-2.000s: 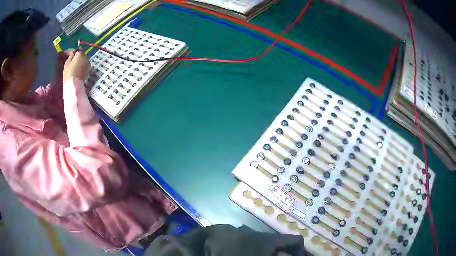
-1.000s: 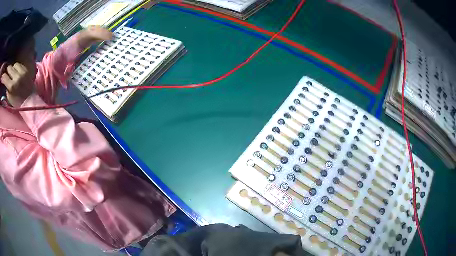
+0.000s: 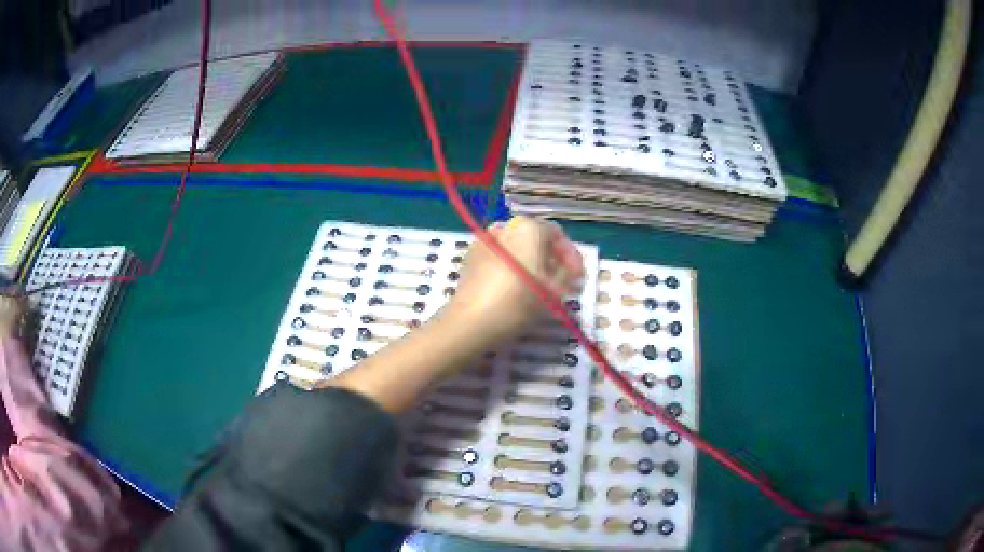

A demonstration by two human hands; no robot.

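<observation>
My left hand [image 3: 518, 270], in a dark sleeve, reaches over the upper right part of the white foam parts tray [image 3: 361, 253]. Its fingers are curled near the tray's edge, and what they may hold is hidden. The tray has rows of tan dumbbell-shaped slots with small dark round parts. A lower foam tray [image 3: 686, 431] sticks out beneath it at the right and front, with some slots empty. My right hand is not seen. The red lead [image 3: 637, 399] crosses in front of my left hand and runs to a dark blurred shape [image 3: 836, 528] at the lower right edge.
A thick tray stack [image 3: 637, 194] stands behind at right, with loose dark parts [image 3: 696, 125] on top. A rear-left stack [image 3: 194, 102] lies near red tape. At left are a neighbour's trays [image 3: 76, 313] and a pink sleeve [image 3: 49, 464]. A cream pipe [image 3: 917, 140] is at far right.
The view has turned right, so the trays appear further left. My left hand and forearm have come in over the working tray. The red lead now crosses in front of them.
</observation>
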